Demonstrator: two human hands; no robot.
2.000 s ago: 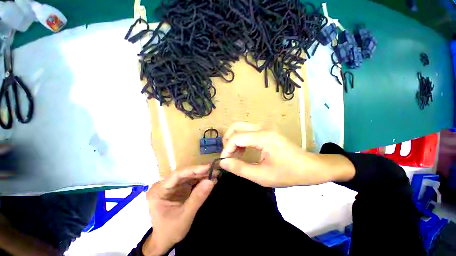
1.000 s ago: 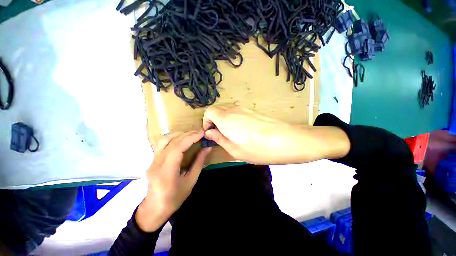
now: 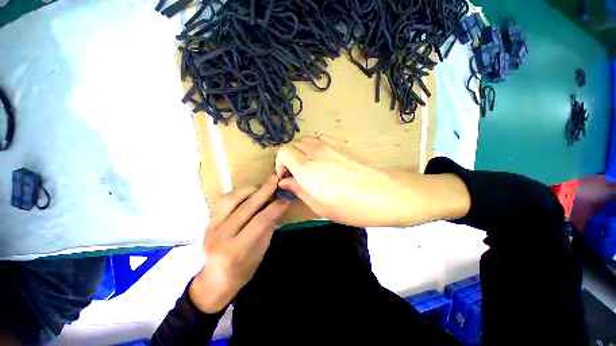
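Note:
My left hand [image 3: 240,236] and my right hand [image 3: 317,177] meet over the near part of the tan board [image 3: 338,121]. Their fingertips pinch a small dark blue fabric piece [image 3: 286,194] between them. Most of the piece is hidden by the fingers, and I cannot tell whether a loop is on it. A large tangled loop pile [image 3: 270,61] covers the far part of the board, just beyond my hands. A finished piece [image 3: 26,189], a blue block with a black ring at its side, lies on the white cover sheet [image 3: 128,135] at the far left.
A block stack [image 3: 496,54] with loops sits right of the pile. A small loop bunch [image 3: 576,119] lies on the green bench top [image 3: 527,128]. The scissors [image 3: 7,120] are cut off at the left edge. Below are blue crates [image 3: 466,307], a red plastic item [image 3: 565,197] and another person's dark clothing [image 3: 50,290].
Two seconds ago my hands were apart from a looped block on the board and held a black loop. Now they are together on a blue piece. The finished piece at far left has come into clear view.

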